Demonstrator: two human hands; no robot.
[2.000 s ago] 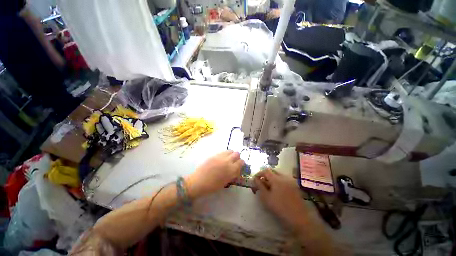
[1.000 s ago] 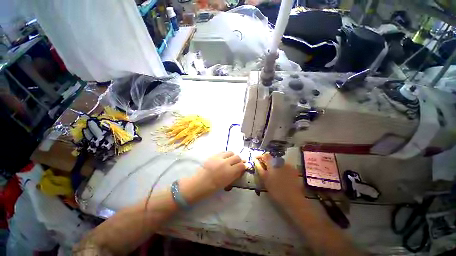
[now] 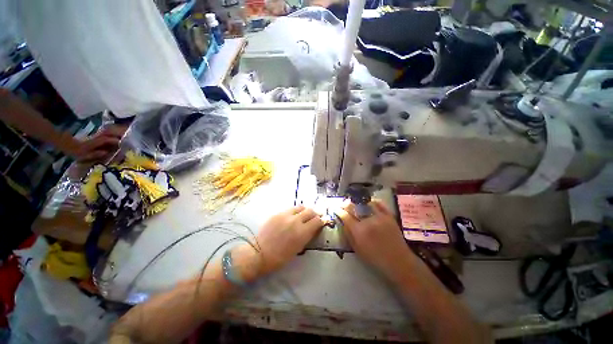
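Note:
My left hand (image 3: 292,232) lies flat on the bed just left of the needle area, fingertips at a small black-and-white patch (image 3: 331,220) under the bright lamp. My right hand (image 3: 368,225) lies on the right side of the same patch, its fingers close to the presser foot. The patch is mostly hidden by glare and fingers; whether a tassel is there cannot be told. The cream-white sewing machine (image 3: 437,148) stands over it. A loose bunch of yellow tassels (image 3: 240,178) lies mid-table.
A pile of tasselled patches (image 3: 128,195) lies at left, beside a clear plastic bag (image 3: 181,138). A lit phone (image 3: 422,218), a single patch (image 3: 476,236), a dark narrow tool (image 3: 440,269) and black-handled scissors (image 3: 548,282) lie right. Another person's hand (image 3: 101,142) is by the pile.
My right hand has gone from pinching at the needle area to lying flatter beside the patch. My left hand stays there. Another person's arm has come in at left. The view has shifted.

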